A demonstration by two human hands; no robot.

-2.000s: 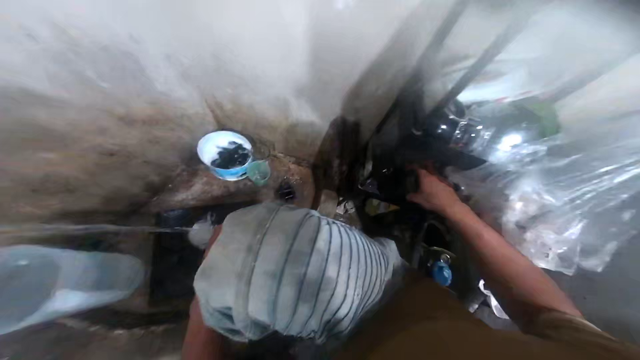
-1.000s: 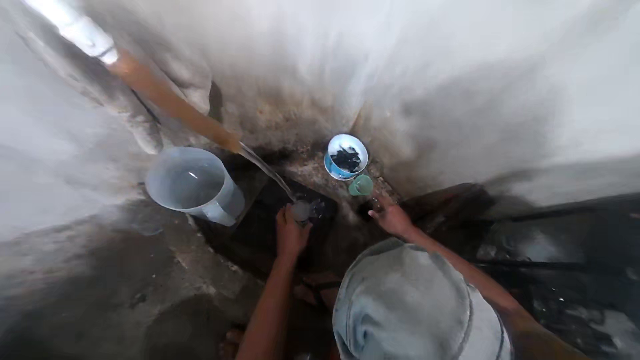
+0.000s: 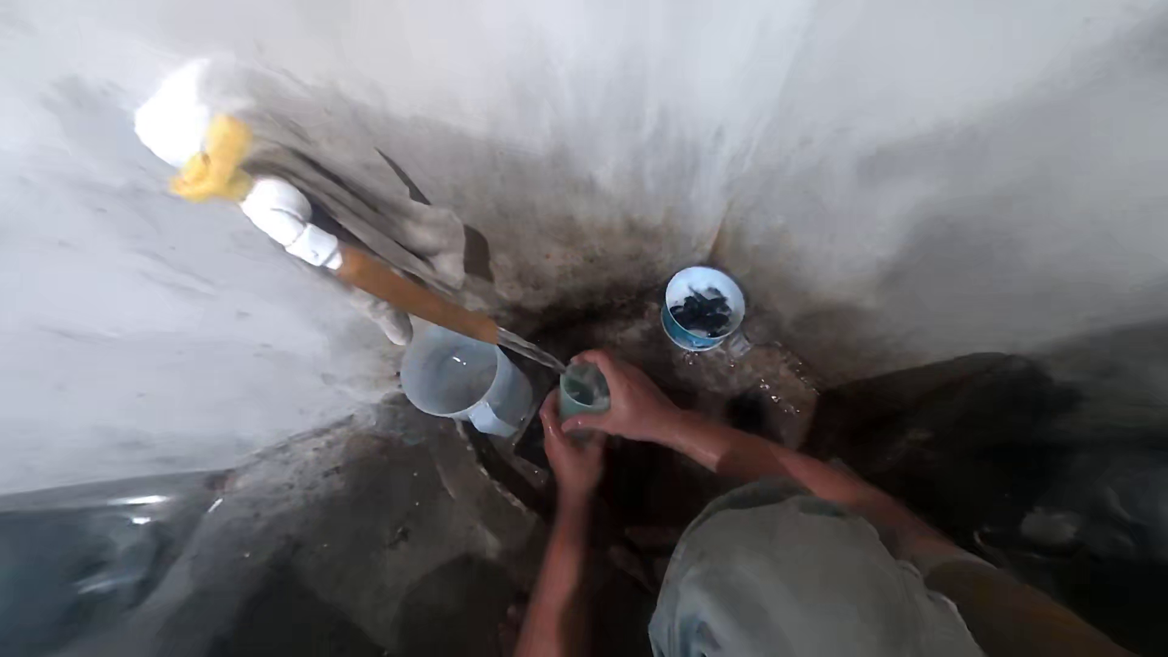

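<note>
A small greenish cup [image 3: 582, 391] is under a stream of water from a brown hose [image 3: 415, 297] fixed to a white pipe with a yellow valve handle. My right hand [image 3: 630, 397] grips the cup around its rim and side. My left hand [image 3: 570, 447] is at the cup's lower left side; whether it also grips the cup or something under it is hard to tell. A blue and white tub [image 3: 673, 327] with dark pieces inside stands to the right of the hands, with a small clear object [image 3: 738, 344] touching its side.
A translucent plastic bucket [image 3: 511, 388] stands left of my hands. The white plumbing [image 3: 278, 212] sticks out from the stained wall [image 3: 566, 109]. A dark, shiny surface [image 3: 82, 547] lies at the lower left. My knee, in grey cloth [image 3: 803, 575], is close below the right forearm.
My right hand has moved left from beside the tub to the water stream and now holds the green cup, which was next to the tub one second ago.
</note>
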